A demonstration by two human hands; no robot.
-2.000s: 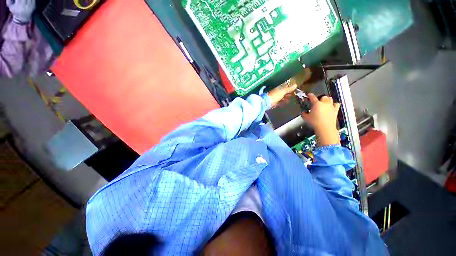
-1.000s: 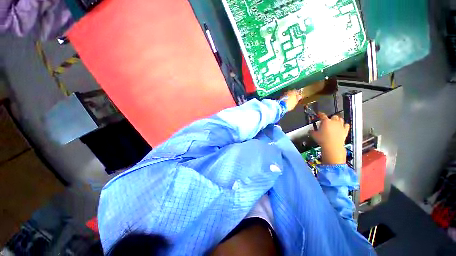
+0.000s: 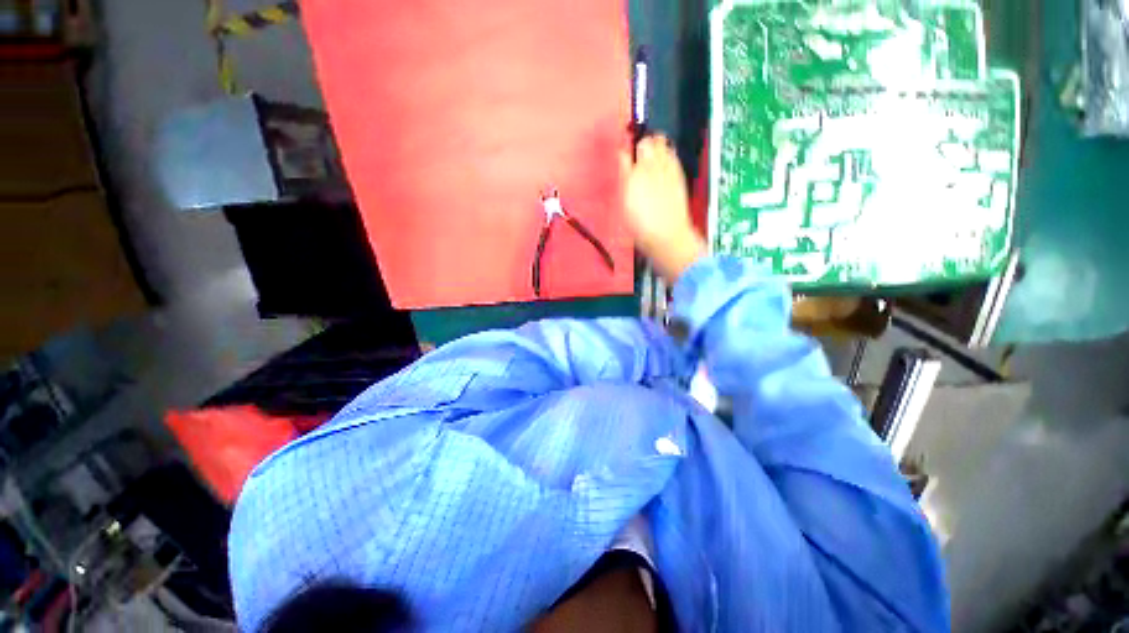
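Note:
The green circuit board (image 3: 805,186) lies solder side up on the green bench mat, with pale traces and strong glare. Side cutters (image 3: 553,213) lie on the red mat (image 3: 471,111), their dark handles spread towards me. My right hand (image 3: 660,204) is at the mat's right edge, its fingertips at the lower end of a marker pen (image 3: 640,93) with a white barrel and black parts. I cannot tell whether the fingers grip the pen. My left hand is not visible; only its sleeve shows, against my body.
Metal conveyor rails (image 3: 906,402) stand at the right below the board. A silvery crumpled bag (image 3: 1106,68) lies at the far right of the green bench mat (image 3: 1065,223). A pale blue panel (image 3: 217,151) and a black box-like shape (image 3: 303,254) are left of the red mat.
The view has swung towards the red mat. My right hand has moved from the rails to the pen. The cutters now lie on the red mat. My left hand has gone out of sight.

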